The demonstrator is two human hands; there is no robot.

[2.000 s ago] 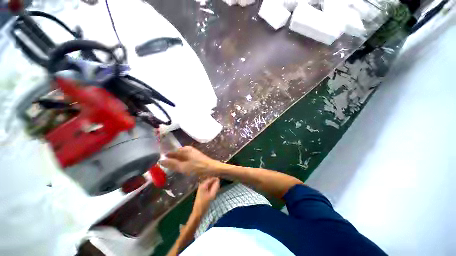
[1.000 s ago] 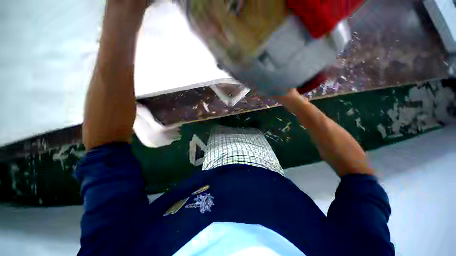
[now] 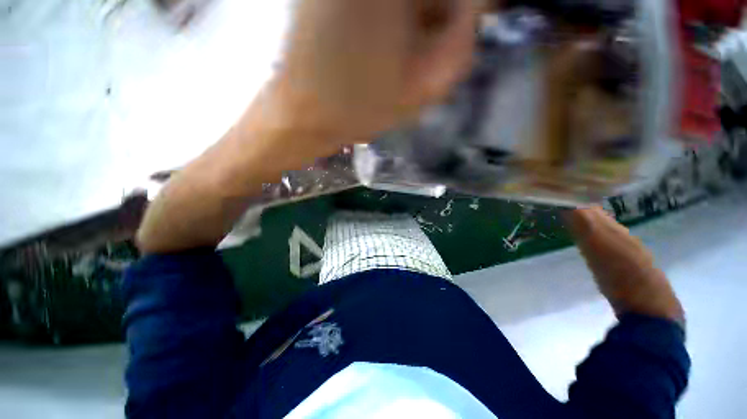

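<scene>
The grey and red cutting machine (image 3: 565,106), with brown tape on its body, fills the upper right, close to the camera and blurred. My left hand (image 3: 409,65) is large and blurred at the top centre, against the machine's left side. Its fingers cannot be made out. My right forearm (image 3: 627,262) reaches up to the machine's lower edge, and my right hand is hidden behind the machine. The white fabric lay (image 3: 156,106) spreads over the upper left. Blade and base plate cannot be made out.
The table's green edge (image 3: 483,237) runs across in front of me, chipped and littered with scraps. A thin white triangular offcut (image 3: 305,252) hangs at this edge, left of my checked garment (image 3: 381,245). Pale floor (image 3: 524,303) shows below right.
The machine has moved right and looms larger. My left hand has come from the top edge down and right to the machine's side. My right forearm has moved right.
</scene>
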